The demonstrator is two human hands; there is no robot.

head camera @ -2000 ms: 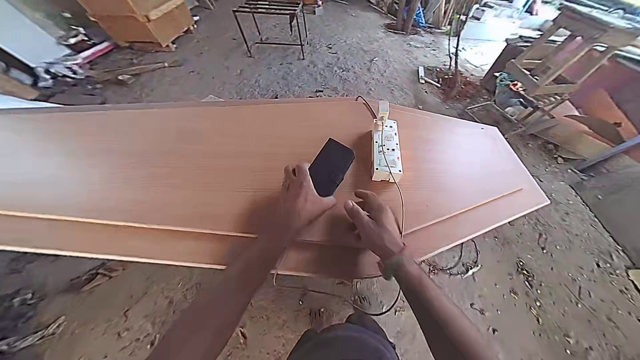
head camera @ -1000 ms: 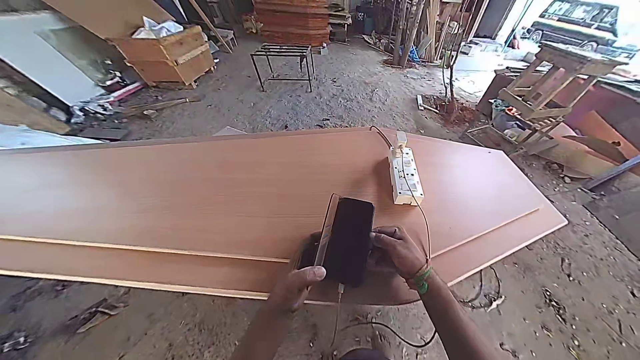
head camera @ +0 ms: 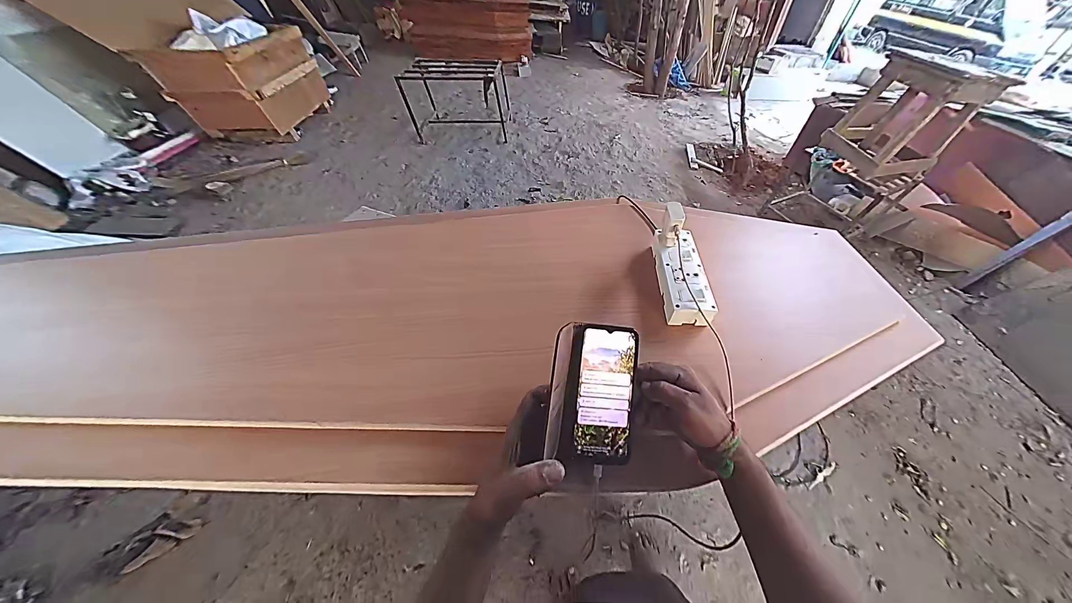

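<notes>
A smartphone [head camera: 605, 394] with its screen lit is held upright over the near edge of a wood-veneer board [head camera: 352, 310]. My left hand [head camera: 523, 469] grips its left side, where a case flap seems to stand out; part of the fingers is hidden behind it. At the phone's right edge is my right hand [head camera: 682, 402], with a green band at the wrist. A charging cable [head camera: 597, 481] enters the phone's bottom end. Beyond my right hand, a white power strip [head camera: 687, 280] lies on the board with an adapter [head camera: 672, 219] plugged into its far end.
A second board edge [head camera: 251, 456] shows along the near side. Past the boards stand a black metal frame stand [head camera: 456, 92], a wooden crate [head camera: 243, 79] and a rough wooden stand [head camera: 904, 126]. Scraps and loose timber lie on the dirt floor.
The phone's screen, dark in both earlier frames, is now lit. Two seconds ago the phone lay further up the board in my left hand; it has since come nearer me, and my right hand has reached its edge.
</notes>
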